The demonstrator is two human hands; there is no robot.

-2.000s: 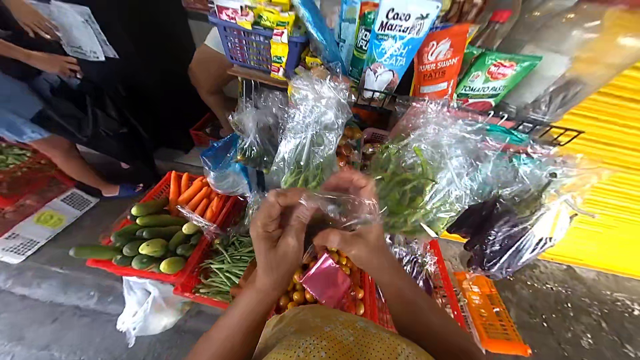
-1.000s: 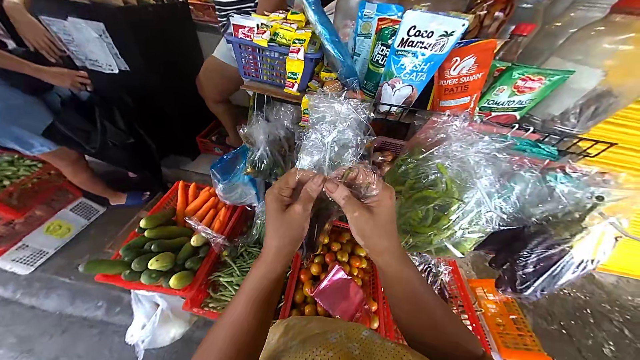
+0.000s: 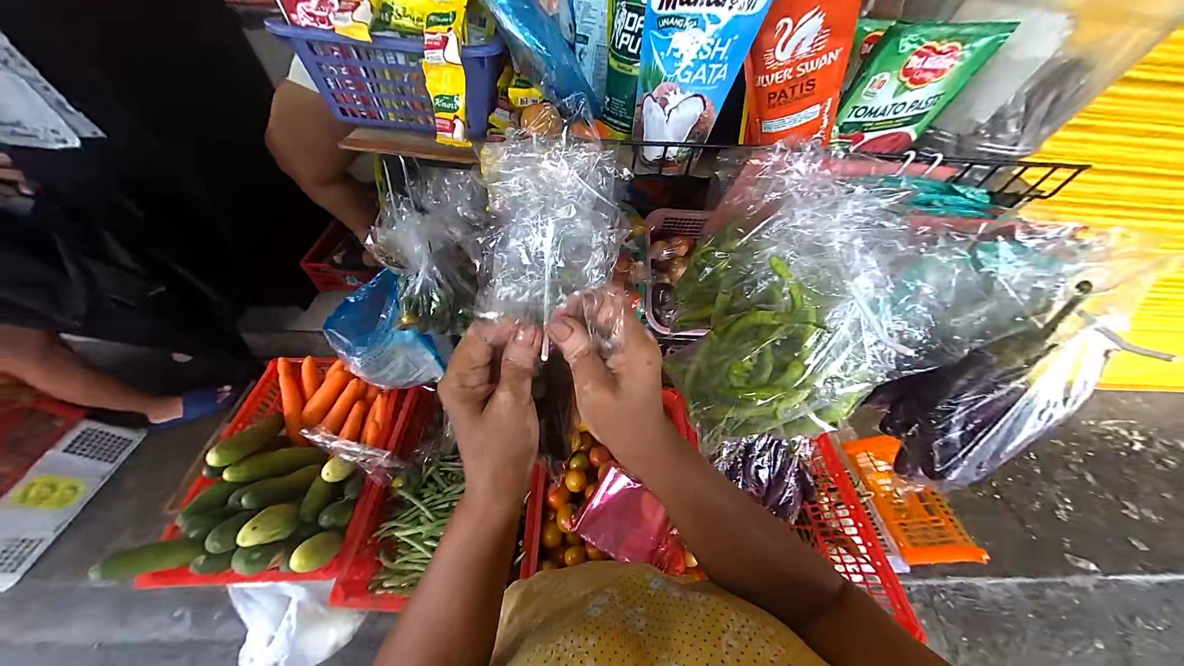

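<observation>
In the middle of the view, my left hand [image 3: 495, 393] and my right hand [image 3: 610, 375] pinch the lower edge of a clear plastic bag [image 3: 550, 231], fingertips nearly touching. The crinkled plastic stands upright above my fingers, a thin pale strip running down its middle. What it holds, if anything, cannot be told. Right of my hands hang clear bags of green chili peppers [image 3: 758, 347] and dark eggplants [image 3: 971, 398]. Under my forearms are small tomatoes [image 3: 569, 495] with a pink plastic packet [image 3: 624, 518] on them, and green beans [image 3: 421, 518] lie left of these.
Red crates hold cucumbers [image 3: 268, 523] and carrots [image 3: 338, 402] at the left. A purple basket [image 3: 370, 74] of sachets and several pouches stand above, behind a black wire rack [image 3: 1027, 176]. A person's leg [image 3: 83, 370] is at far left. An orange crate [image 3: 916, 509] lies at the right.
Two seconds ago my hands were bunched over one another on the clear plastic. They have since drawn side by side, pinching its edge, with the plastic upright behind them.
</observation>
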